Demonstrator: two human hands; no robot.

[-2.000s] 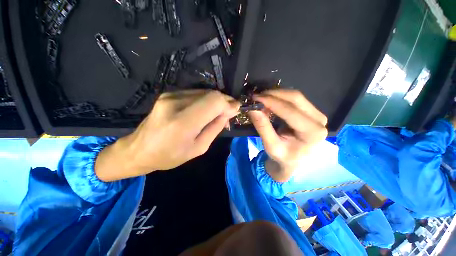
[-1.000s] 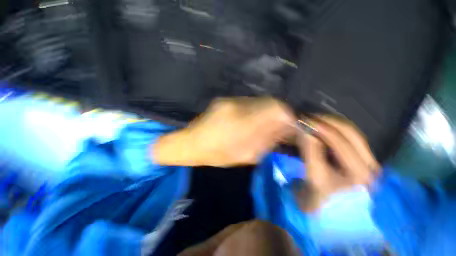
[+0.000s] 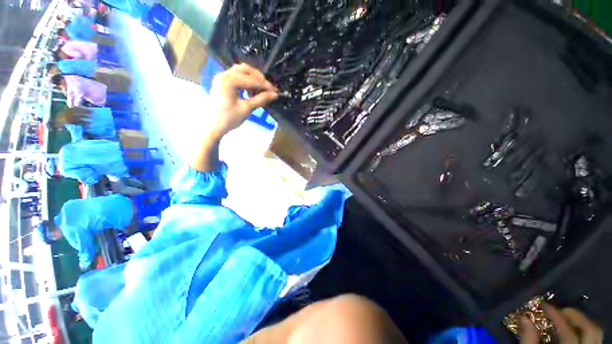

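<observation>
My left hand [image 3: 236, 101] is stretched out to the near edge of the left tray compartment [image 3: 267, 66], with thumb and fingertips close together. I cannot tell if anything is between them. Black plastic parts [image 3: 322, 101] are densely piled in that compartment, just right of the fingertips. My right hand [image 3: 567, 327] is at the bottom right, cut off by the picture's edge. Its fingers are over and beside the heap of brass pins [image 3: 533, 317]. I cannot tell if they hold a pin. No part shows in it.
The middle tray compartment [image 3: 419, 195] holds scattered black parts and a few stray gold pins. A raised tray divider [image 3: 402, 84] separates it from the left compartment. Several people in blue or pink smocks [image 3: 100, 222] sit at the far left, with blue stools [image 3: 144, 208] and cardboard boxes [image 3: 188, 50].
The view has swung left. My hands were together around a black part; now they are far apart, the left out at the left compartment, the right at the pin heap. The held part is out of sight.
</observation>
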